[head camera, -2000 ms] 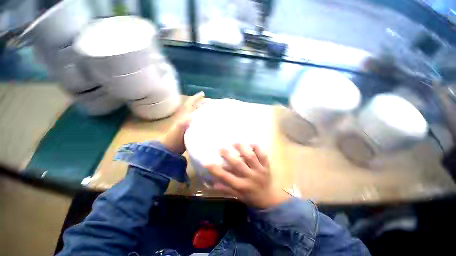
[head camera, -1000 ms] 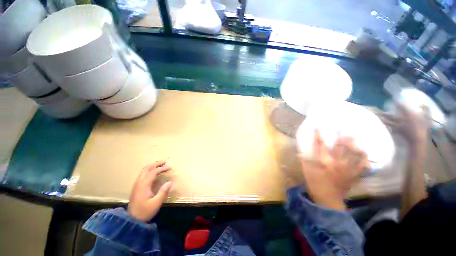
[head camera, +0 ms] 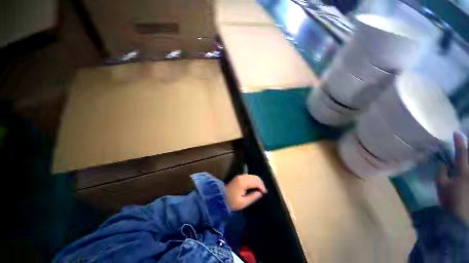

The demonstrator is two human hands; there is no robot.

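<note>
White housings stand nested in two leaning stacks at the right: a nearer stack (head camera: 393,128) and one behind it (head camera: 355,72). My right hand (head camera: 455,177) is at the right edge of the picture, partly cut off and blurred, beside the nearer stack's upper rim; whether it touches the rim is unclear. My left hand (head camera: 246,192) is near the bench edge at lower centre, fingers loosely curled, with nothing seen in it.
The cardboard bench mat (head camera: 319,205) lies along the bench, with a green strip (head camera: 283,115) beyond it. A large carton with a flat flap (head camera: 149,110) stands at left, with several shiny clear rims at its far edge. Another brown carton (head camera: 154,28) is behind.
The view has swung left, bringing the cartons in. My right hand has left the white part at the bench's right and is now by the stacks. My left hand's fingers have curled.
</note>
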